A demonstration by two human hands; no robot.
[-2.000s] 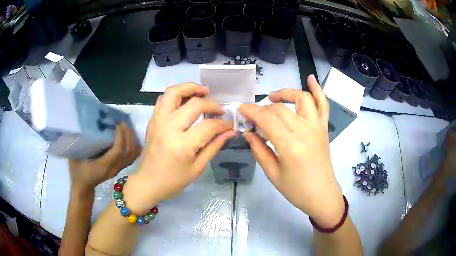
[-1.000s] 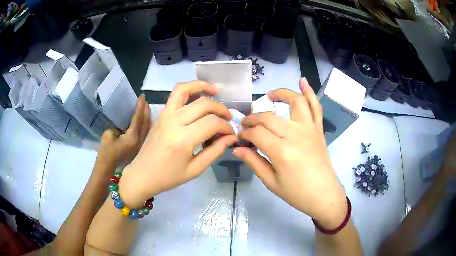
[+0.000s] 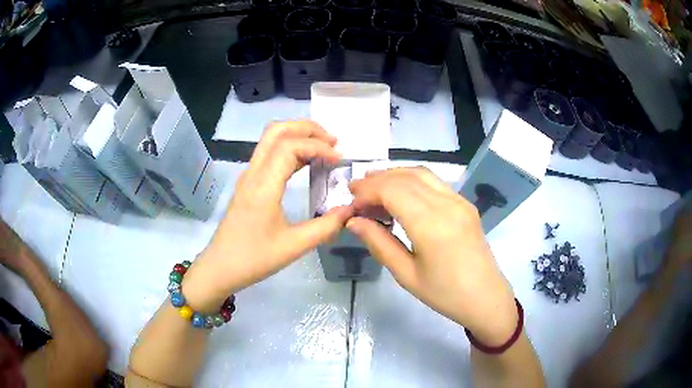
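An open carton [image 3: 351, 261] stands upright in front of me, with a dark product picture on its front. Its top flap [image 3: 350, 121] stands up at the back. A white, crinkly, clear-looking bundle [image 3: 338, 189], possibly a small polybag, sits in the carton mouth. My left hand [image 3: 265, 216] is at the left of the mouth, thumb at the front edge and fingers raised. My right hand [image 3: 432, 246] is over the mouth, its fingertips bent down beside the bundle. The fingers partly hide the mouth, and I cannot tell whether either hand grips the bundle.
Open cartons [image 3: 178, 178] stand at left. A closed carton [image 3: 507, 178] stands at right, near a pile of small dark fittings [image 3: 560, 273]. Dark cup-shaped housings [image 3: 364, 54] stand in rows at the back. Other people's arms [image 3: 53, 303] show at left and far right.
My left fingers have lifted and spread from the carton mouth, showing more of the white bundle. The other person's hand at left has set down a carton and withdrawn towards the left edge.
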